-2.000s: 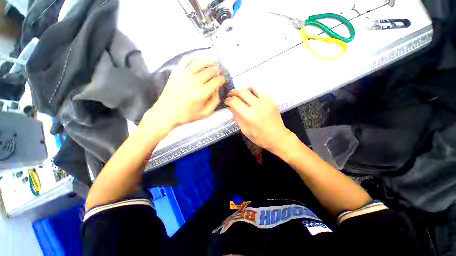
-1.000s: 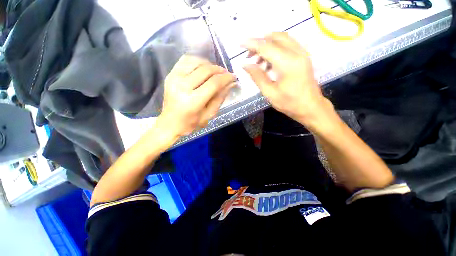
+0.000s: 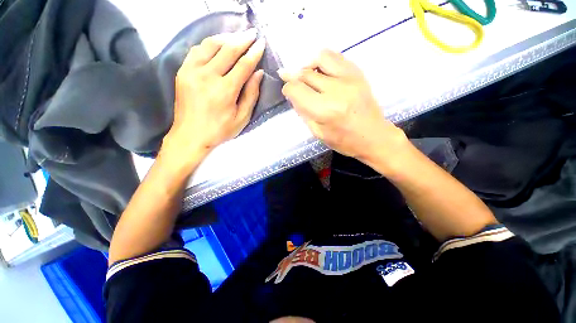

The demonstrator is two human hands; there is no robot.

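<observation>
The dark grey garment piece [image 3: 151, 82] is draped over the left of the white sewing table, its edge running up to the needle area [image 3: 248, 7] at the top of the view, which is mostly cut off. My left hand [image 3: 215, 91] lies on the cloth with its fingers spread over it, fingertips just below the needle area. My right hand [image 3: 335, 101] has its fingers closed at the cloth's right edge, near the table's front; its fingertips seem to pinch that edge.
Scissors with yellow and green loops [image 3: 450, 28] lie at the upper right, beside dark thread snips [image 3: 544, 5]. The table's ruler edge [image 3: 455, 94] runs diagonally. Dark grey heaps [image 3: 543, 208] are at the right. Blue crates [image 3: 76, 281] stand below left. Another pair of scissors [image 3: 28, 225] shows at far left.
My left hand has moved up and left and flattened onto the cloth. My right hand has come left and down to the cloth edge, its fingers closing. The view has shifted slightly.
</observation>
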